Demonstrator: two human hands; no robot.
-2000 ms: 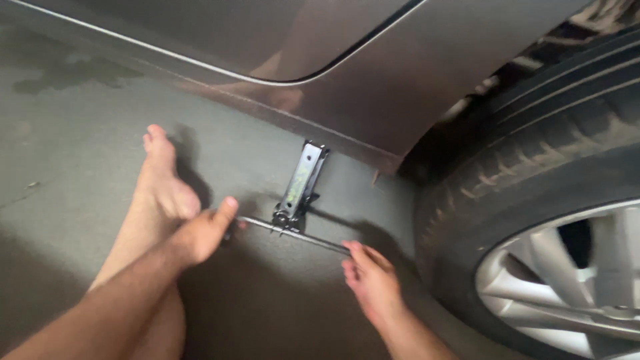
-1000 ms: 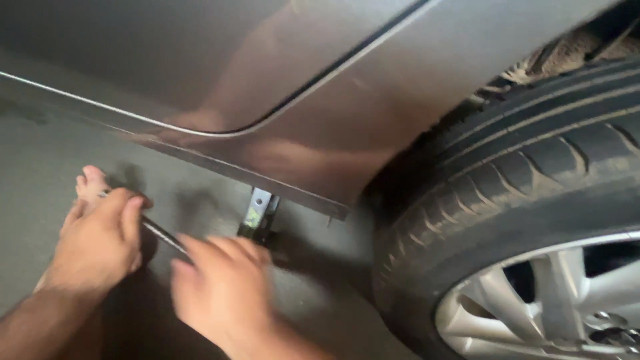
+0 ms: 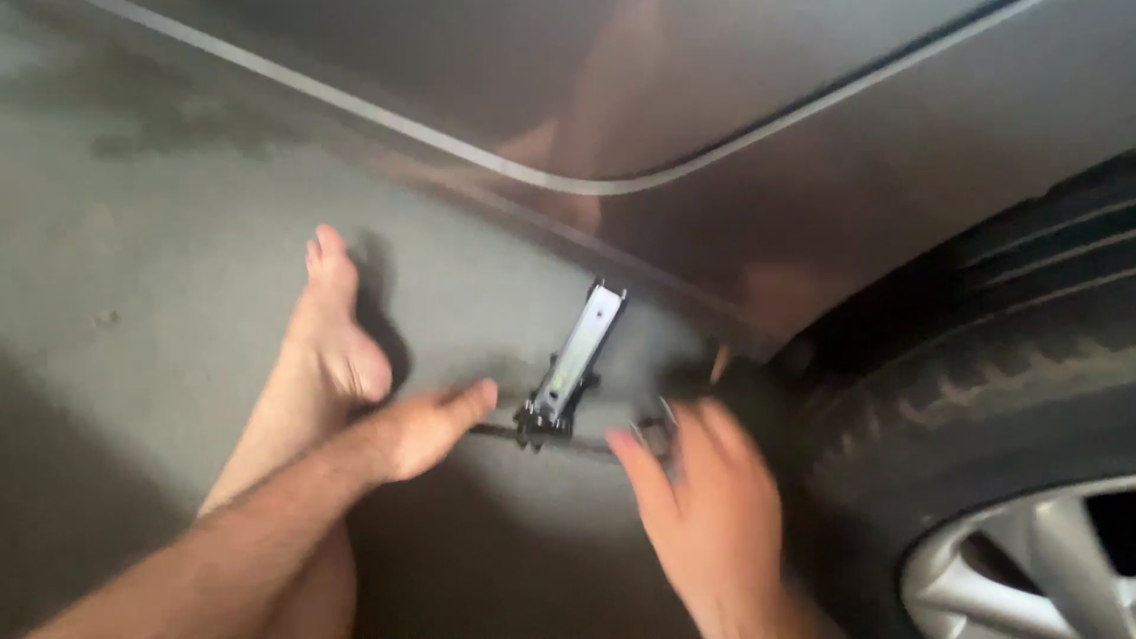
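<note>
A scissor jack (image 3: 579, 355) stands on the floor beneath the sill of a grey car. Across its near end runs a thin dark metal bar (image 3: 581, 444), blurred in places. My left hand (image 3: 435, 430) is closed around the bar's left part, just left of the jack, with the thumb on top. At the bar's right end is my right hand (image 3: 710, 497), blurred, its thumb and fingers apart around a small metal part (image 3: 657, 435); whether it grips this is unclear.
The car's lower body panel (image 3: 799, 204) fills the top of the view. A tyre (image 3: 994, 399) with a silver alloy wheel (image 3: 1003, 568) is close at the right. My bare foot (image 3: 333, 328) rests on the grey floor (image 3: 177, 284) left of the jack.
Both hands were left of the jack one second ago, on the tilted bar; now they are on either side of it. The bar lies across the jack's near end again. The view has shifted.
</note>
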